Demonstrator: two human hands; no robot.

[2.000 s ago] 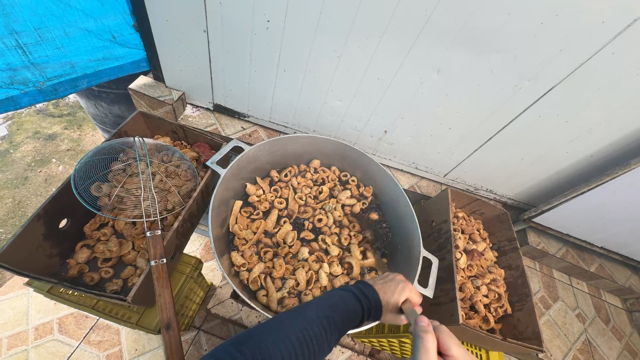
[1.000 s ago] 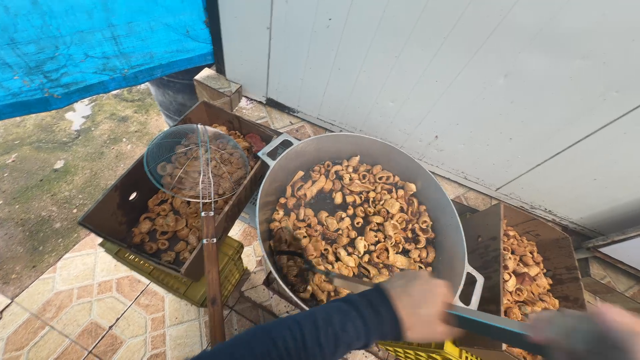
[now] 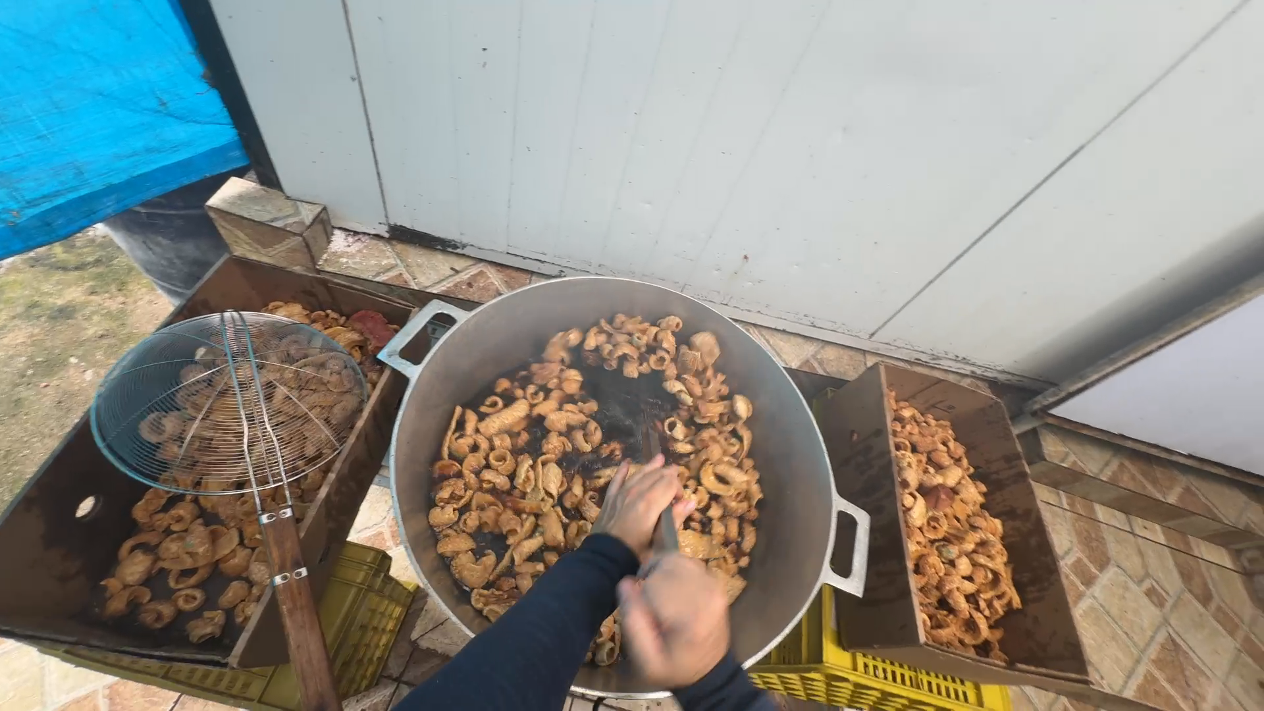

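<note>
Both my hands grip the shaft of a long-handled stirring tool (image 3: pixel 666 538) over a large metal pot (image 3: pixel 780 434). My left hand (image 3: pixel 640 502) is farther down the shaft; my right hand (image 3: pixel 679 620), blurred, holds it nearer to me. The tool's far end reaches into dark oil, its tip hidden or unclear. Curled, golden-brown fried pieces (image 3: pixel 726 479), probably pork rinds, lie around a dark gap in the oil. To the left, a round wire skimmer (image 3: pixel 232 405) with a wooden handle rests across a box holding similar pieces.
The left cardboard box (image 3: pixel 59 553) stands on a yellow plastic crate (image 3: pixel 365 602). On the right, another box of pieces (image 3: pixel 1037 553) rests by a yellow crate (image 3: pixel 879 681). A pale panel wall (image 3: pixel 691 148) stands behind the pot; a blue tarp (image 3: pixel 99 109) hangs at the upper left.
Both hands have moved from the pot's right rim to over its near middle, still on the shaft. The dark gap among the pieces is now toward the far side.
</note>
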